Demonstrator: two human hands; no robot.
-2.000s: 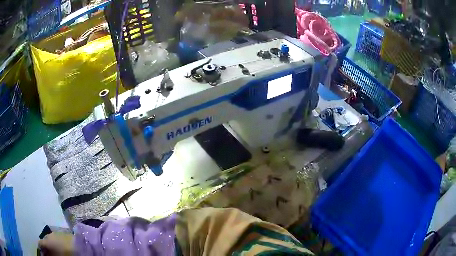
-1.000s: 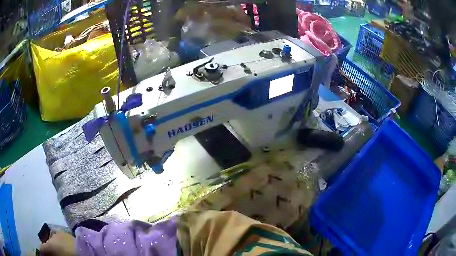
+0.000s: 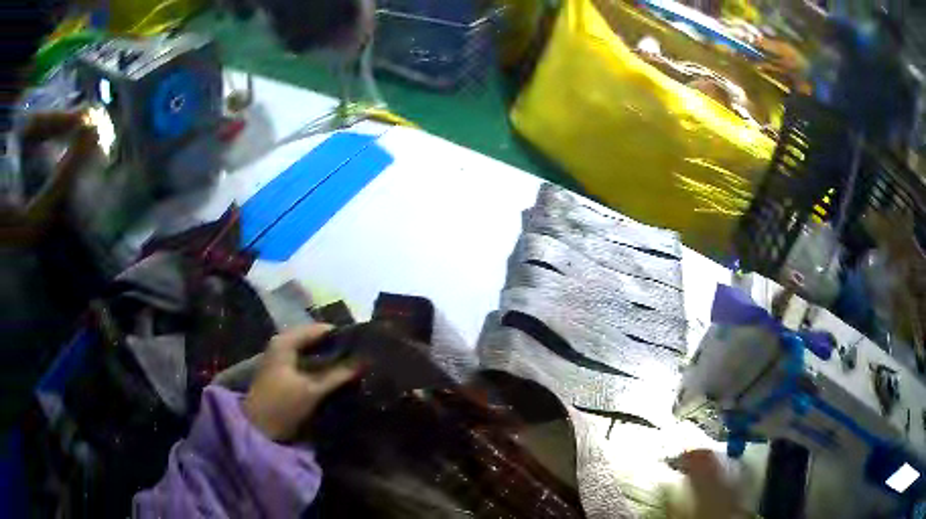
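My left hand (image 3: 289, 383), in a lilac sleeve, is closed on the dark plaid bands (image 3: 426, 426), which spread from it toward the lower middle. My right hand (image 3: 706, 485) is small and blurred at the lower right, near the lit needle area; I cannot tell if it holds anything. Grey bands (image 3: 599, 274) lie overlapped in a row left of the machine, dark gaps between them. The white sewing machine (image 3: 843, 416) with its purple cloth tie (image 3: 739, 306) is at the right. A loose pile of plaid and grey pieces (image 3: 152, 345) lies at the left.
Flat blue strips (image 3: 315, 193) lie on the white table (image 3: 426, 193). Another machine (image 3: 168, 106) and a person's hand (image 3: 61, 152) are at the upper left. A yellow sack (image 3: 640, 132) and a black crate (image 3: 792, 182) stand beyond the table.
The view has swung left, so the machine now shows at the right and the pile has come in. My left hand now shows on plaid bands. The blue tray has left the view.
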